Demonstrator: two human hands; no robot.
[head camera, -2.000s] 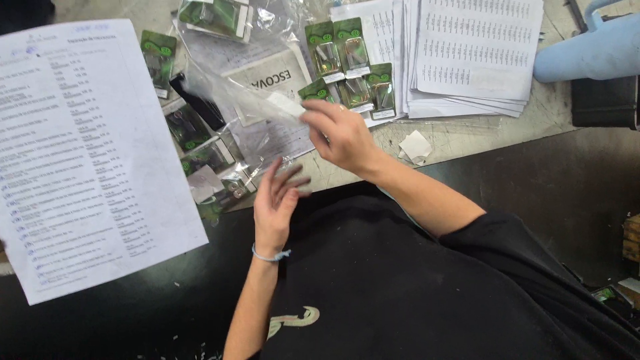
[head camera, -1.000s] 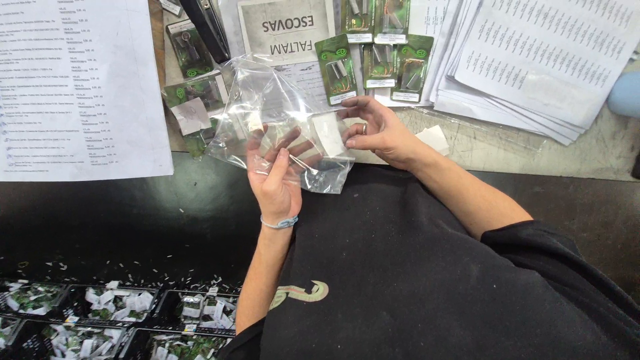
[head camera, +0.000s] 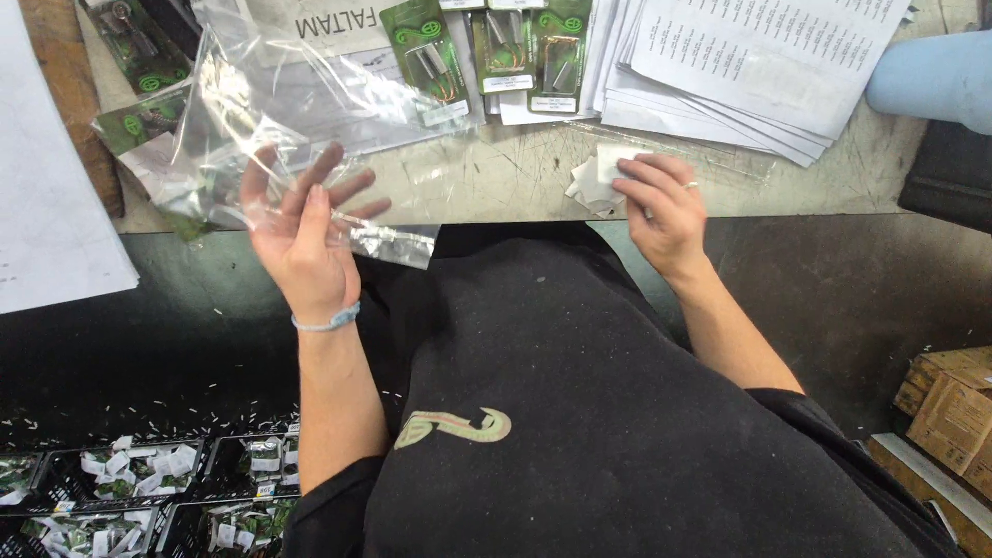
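My left hand (head camera: 310, 225) is palm up with its fingers spread, at or inside a clear plastic bag (head camera: 325, 116) that lies over the bench edge; the thumb rests against the film. My right hand (head camera: 666, 205) pinches a small white paper piece (head camera: 612, 163) over a few more white scraps (head camera: 590, 190) near the bench's front edge. Green blister packs of carbon brushes (head camera: 434, 66) stand out behind the bag, with others (head camera: 562, 62) beside them. At the left, more packs (head camera: 143, 46) lie partly under the bag.
Stacks of printed sheets (head camera: 744, 62) lie at the back right, near a light blue container (head camera: 938, 81) and a black object (head camera: 949, 170). A large white sheet (head camera: 54, 186) covers the far left. Below are black crates (head camera: 186, 500) of small packs, and cardboard boxes (head camera: 949, 411) at right.
My right hand has moved right, away from the bag, to the white scraps on the bench. My left hand stays at the bag. The view has shifted.
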